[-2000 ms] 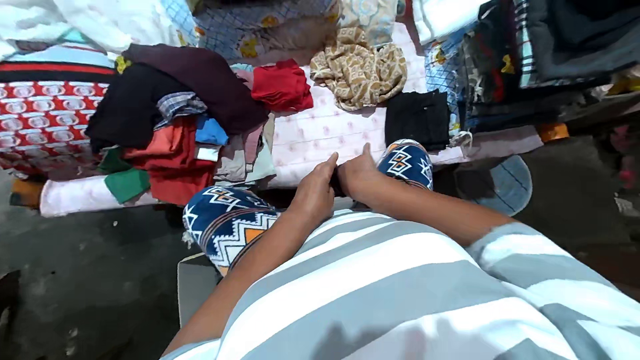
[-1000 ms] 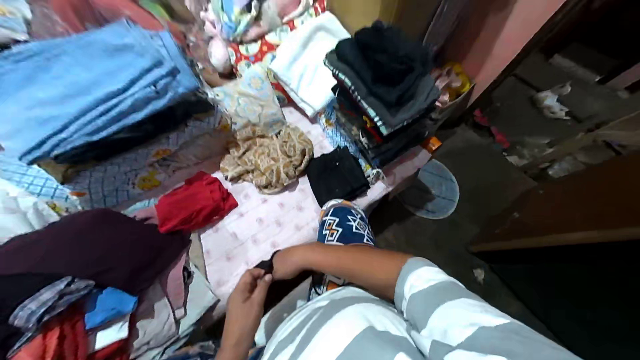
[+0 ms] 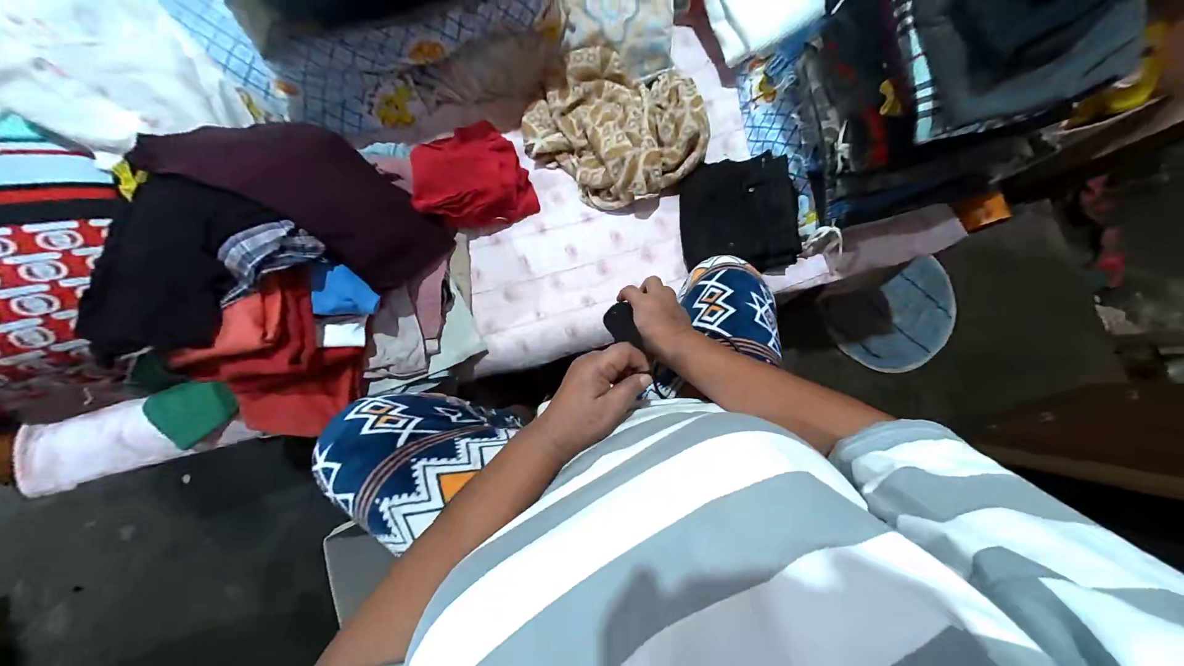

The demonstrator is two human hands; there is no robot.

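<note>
Over my lap, my right hand (image 3: 659, 319) grips a small black item (image 3: 622, 324), whose kind I cannot tell. My left hand (image 3: 601, 384) is close beside it, thumb and fingertips pinched together near the item's lower end; a thin dark part seems to run between the fingers. Beyond my knees lie a folded black garment (image 3: 740, 211), a crumpled brown-and-cream patterned cloth (image 3: 618, 129) and a bunched red cloth (image 3: 472, 176), all on a pink-white padded sheet (image 3: 555, 277).
At the left is a heap with a dark maroon garment (image 3: 324, 190), a black one and red clothes (image 3: 305, 370). Folded dark clothes (image 3: 999, 74) are stacked at the upper right. A round bluish object (image 3: 893, 314) is on the floor at the right.
The view has swung back left since one second ago. The black item in my hands shows more plainly now. The garments on the sheet have not plainly moved.
</note>
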